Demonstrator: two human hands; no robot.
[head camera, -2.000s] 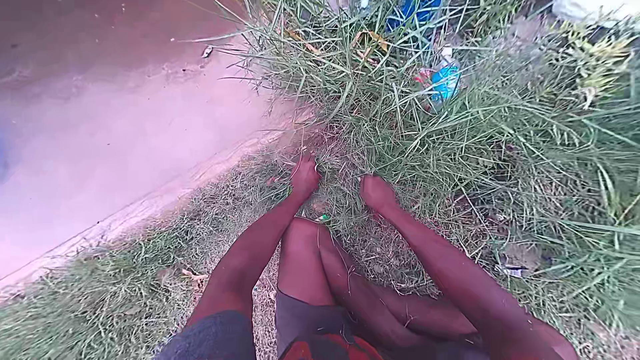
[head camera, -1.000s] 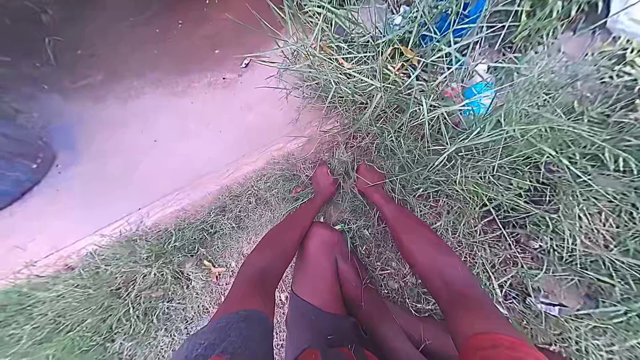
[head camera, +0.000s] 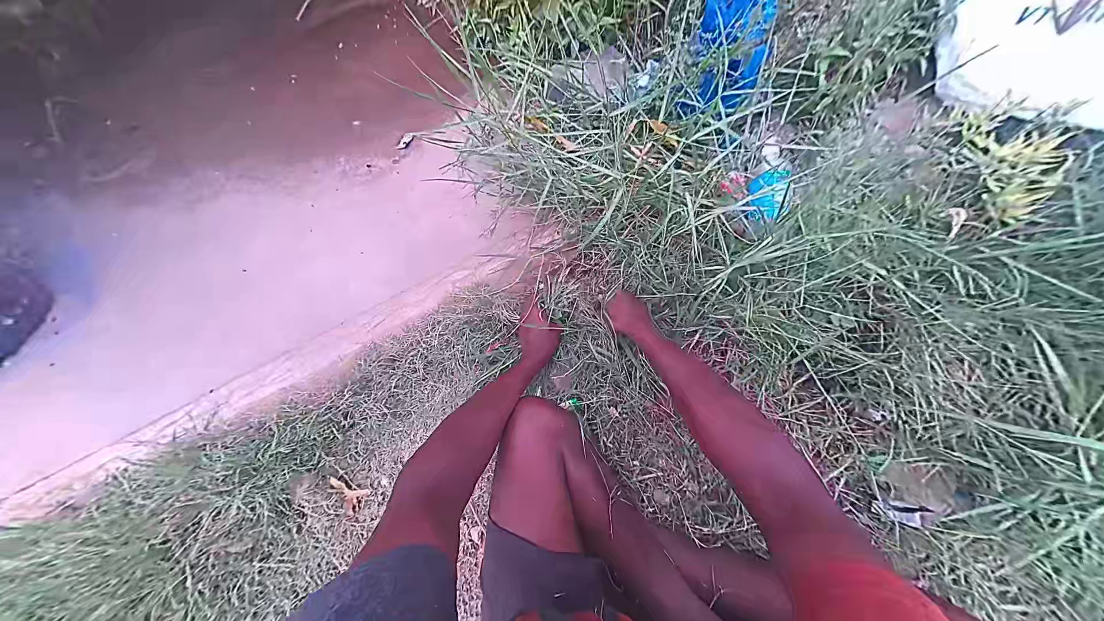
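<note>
My left hand (head camera: 540, 332) is low in the grass beside the corner of a concrete slab, its fingers partly hidden among blades. A short way to its right, my right hand (head camera: 628, 312) looks curled at the edge of a taller grass clump (head camera: 621, 185). Whether either hand grips any blades cannot be made out. Short, dry-looking grass (head camera: 431, 366) lies along the slab on the left of my arms. Both forearms reach forward on either side of my bent knee.
The pale concrete slab (head camera: 224, 276) spans the left, with a dark object (head camera: 19, 310) at its far side. Blue plastic (head camera: 733, 52), a smaller blue wrapper (head camera: 768, 191) and a white sack (head camera: 1022, 65) lie in the grass. Litter (head camera: 912, 511) is at lower right.
The hands were closer together one second ago; now a wider gap with grass shows between them. The dark object at the left shows less than a second ago, as the view has shifted.
</note>
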